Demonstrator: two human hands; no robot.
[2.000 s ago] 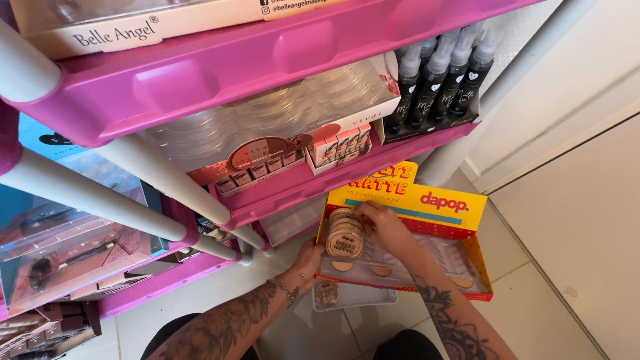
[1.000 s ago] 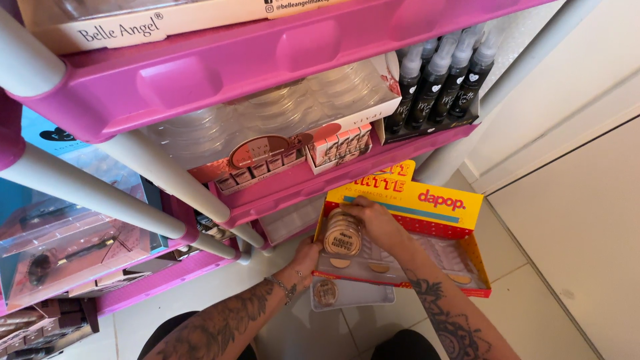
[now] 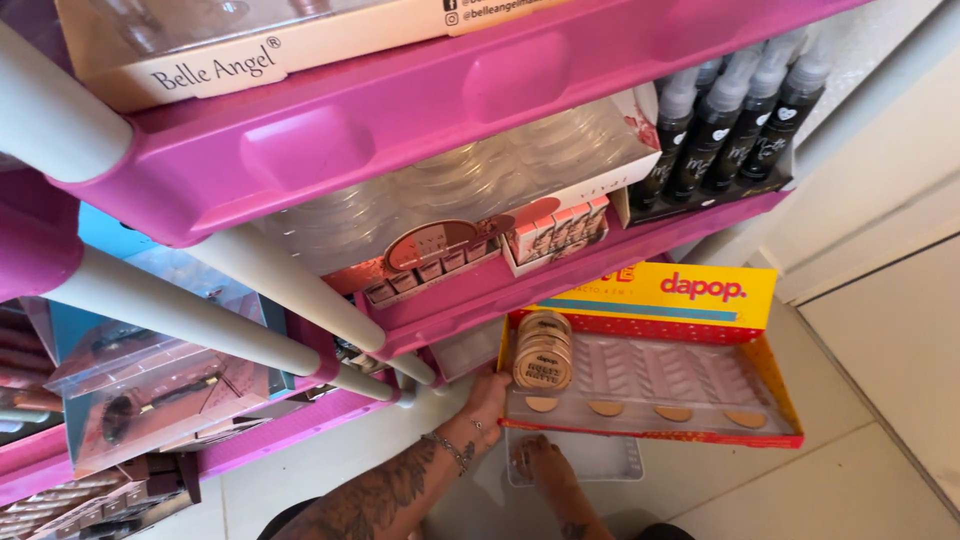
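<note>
My left hand [image 3: 487, 401] grips the left end of a yellow and red cardboard display box [image 3: 652, 435], held tilted above the floor. Several round powder compacts [image 3: 544, 352] stand in a row in the leftmost slot of its clear plastic insert [image 3: 675, 367]; the other slots hold none. Tan half-circles show along the insert's front. Below the box, my right hand [image 3: 541, 457] reaches down into a shallow whitish tray [image 3: 619, 456] on the floor. Its fingers are at the tray's left part, over something round and brownish that they mostly cover, so the grip is unclear.
A pink plastic shelf unit [image 3: 450, 90] with grey posts [image 3: 292, 285] stands ahead and left, holding cosmetic display boxes. Black spray bottles [image 3: 705, 142] stand at the shelf's right end. A white door or panel [image 3: 885, 352] is at the right, beyond the tiled floor [image 3: 757, 487].
My right hand has left the compacts in the display box and moved down to the tray on the floor. My left hand still holds the box's left end.
</note>
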